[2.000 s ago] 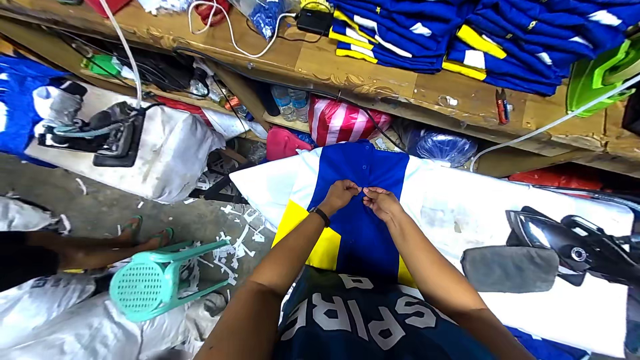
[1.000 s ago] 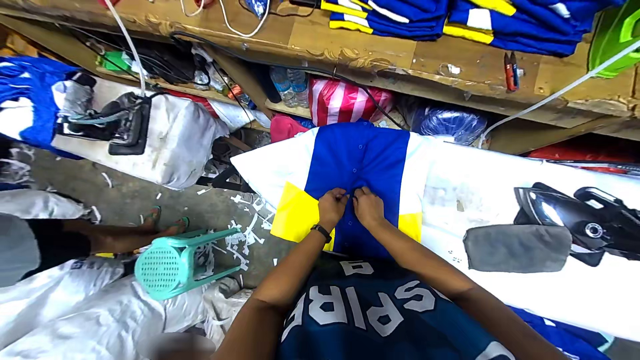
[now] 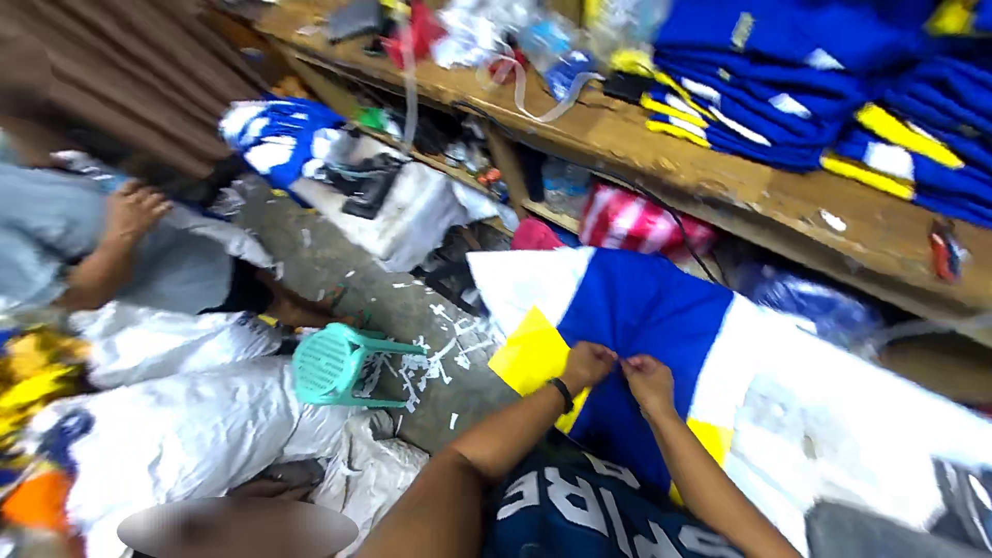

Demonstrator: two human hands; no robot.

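Observation:
A blue, white and yellow garment (image 3: 659,298) lies spread over the narrow end of a white-covered ironing board (image 3: 821,411). My left hand (image 3: 590,363), with a dark band at the wrist, pinches the blue cloth near its middle. Close beside it, my right hand (image 3: 648,378) pinches the same cloth, fingertips almost touching those of the left. The picture is blurred, and anything small between the fingers is hidden. At the lower right corner a grey cloth pad (image 3: 860,531) rests on the board.
Folded blue garments (image 3: 759,93) are stacked on a wooden table (image 3: 775,198), with red-handled pliers (image 3: 945,252) near its edge. A green plastic stool (image 3: 329,364) stands on the floor beside white sacks (image 3: 186,418). A person in grey (image 3: 147,240) is at the left. Another iron (image 3: 372,182) sits on a padded surface.
The view has swung left, bringing the person in grey into fuller sight. Both my hands stay close together on the blue cloth, after moving down it between the two earlier frames.

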